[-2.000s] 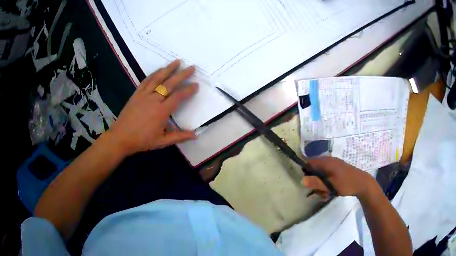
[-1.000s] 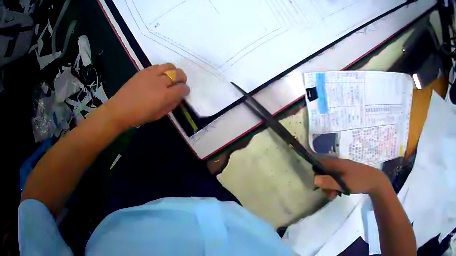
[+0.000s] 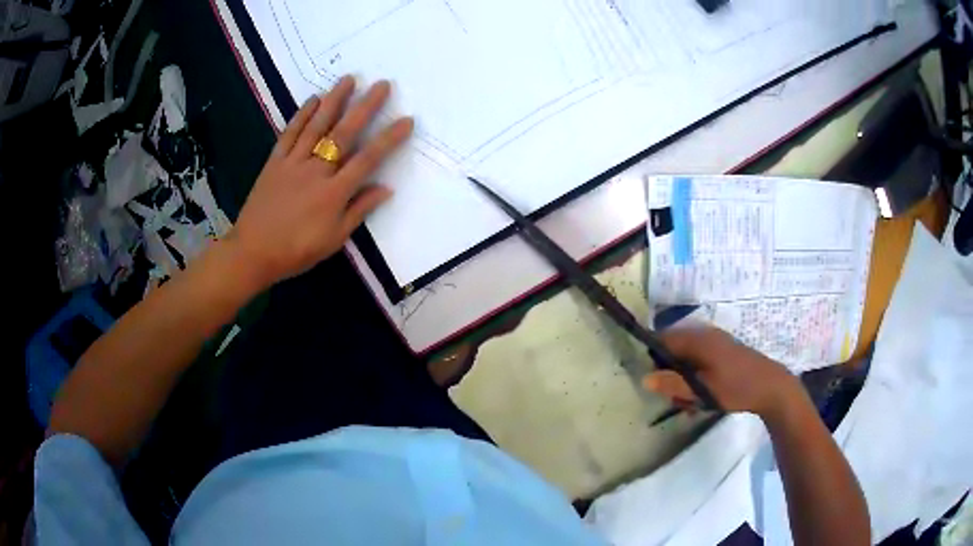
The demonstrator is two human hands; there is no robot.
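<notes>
The white paper pattern (image 3: 512,96) with thin printed lines lies over dark fabric (image 3: 386,269), which shows as a narrow dark border along the paper's edges. My left hand (image 3: 320,187), with a gold ring, lies flat with fingers spread on the paper's left corner area, holding nothing. My right hand (image 3: 720,373) grips the handles of long black tailor's shears (image 3: 576,275). The blades look closed. Their tip lies over the paper, right of my left hand, and they cross the near fabric edge.
The white table (image 3: 469,299) has a red edge. A printed work order sheet (image 3: 763,261) lies on the pale side surface (image 3: 555,395). Loose white sheets (image 3: 918,373) lie at the right. Scraps (image 3: 139,203) and a blue object (image 3: 69,341) are at the left. A dark block (image 3: 713,5) shows at the top.
My left hand has changed from curled fingers at the corner to spread flat on the paper. The paper corner now lies flat. The shears have shifted slightly left.
</notes>
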